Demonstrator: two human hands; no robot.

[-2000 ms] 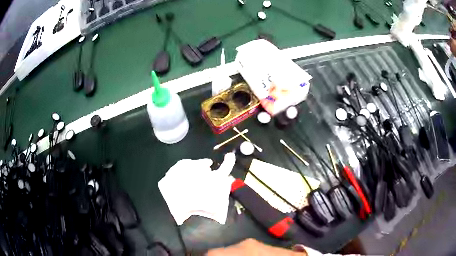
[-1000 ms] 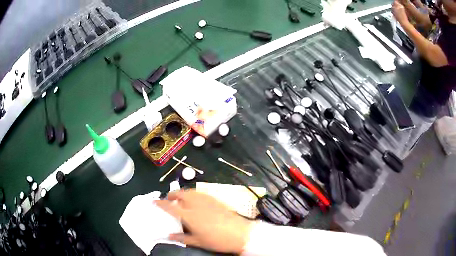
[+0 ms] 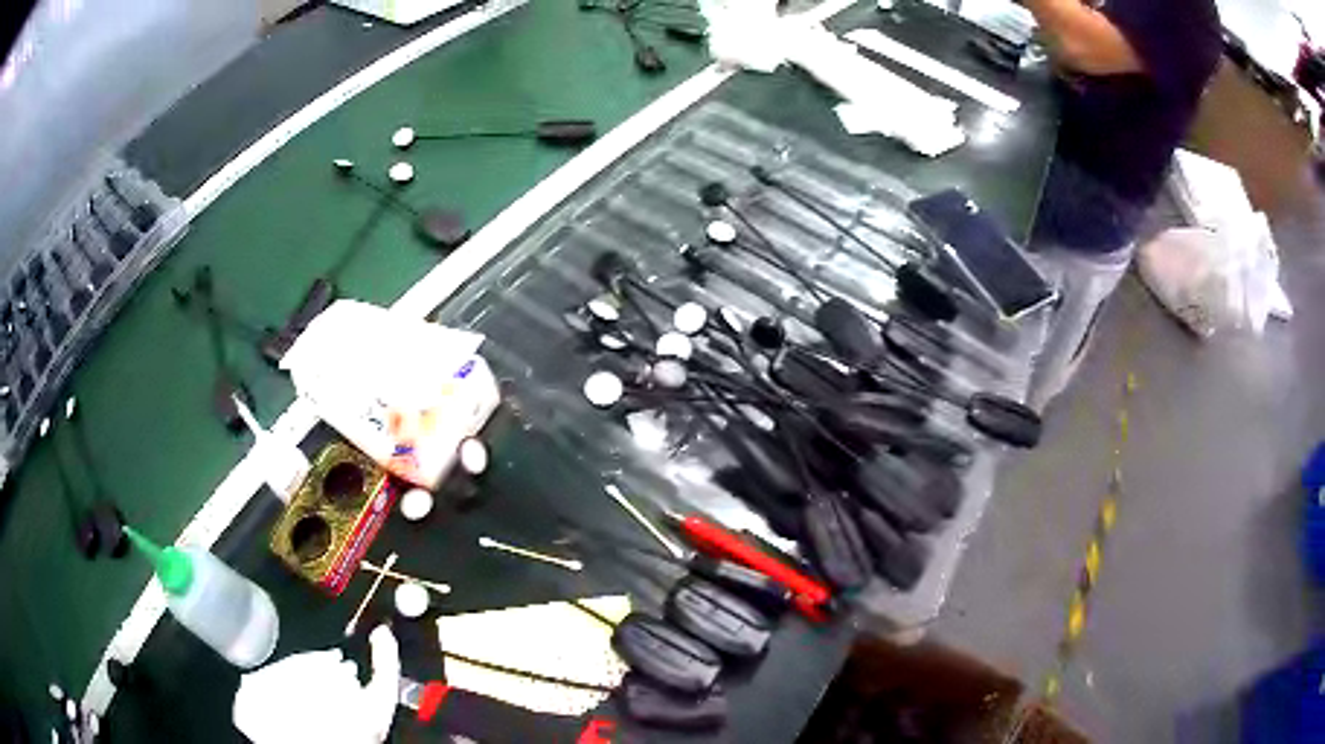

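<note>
Neither of my hands is in view. A white crumpled cloth (image 3: 313, 701) lies at the bottom left, cut off by the picture's edge. A black and red handled tool (image 3: 501, 718) lies beside it. A pale yellow pad (image 3: 531, 650) lies above the tool, with a thin black stem across it. Several black stemmed units (image 3: 719, 616) lie right of the pad, near a slim red-handled tool (image 3: 756, 565). Many more units with white round heads are piled in the clear ribbed tray (image 3: 560, 233).
A green-nozzled squeeze bottle (image 3: 218, 606), two-hole tin (image 3: 331, 516) and white carton (image 3: 392, 378) stand at left. Cotton swabs (image 3: 531, 554) lie near them. Units lie on the green belt (image 3: 291, 204). A dark phone-like slab (image 3: 981, 255) is at right. A person (image 3: 1133, 116) is beyond.
The view has swung right, so the bench things sit further left and lower. The bare hand that was over the white cloth has left the picture. The black and red tool shows again.
</note>
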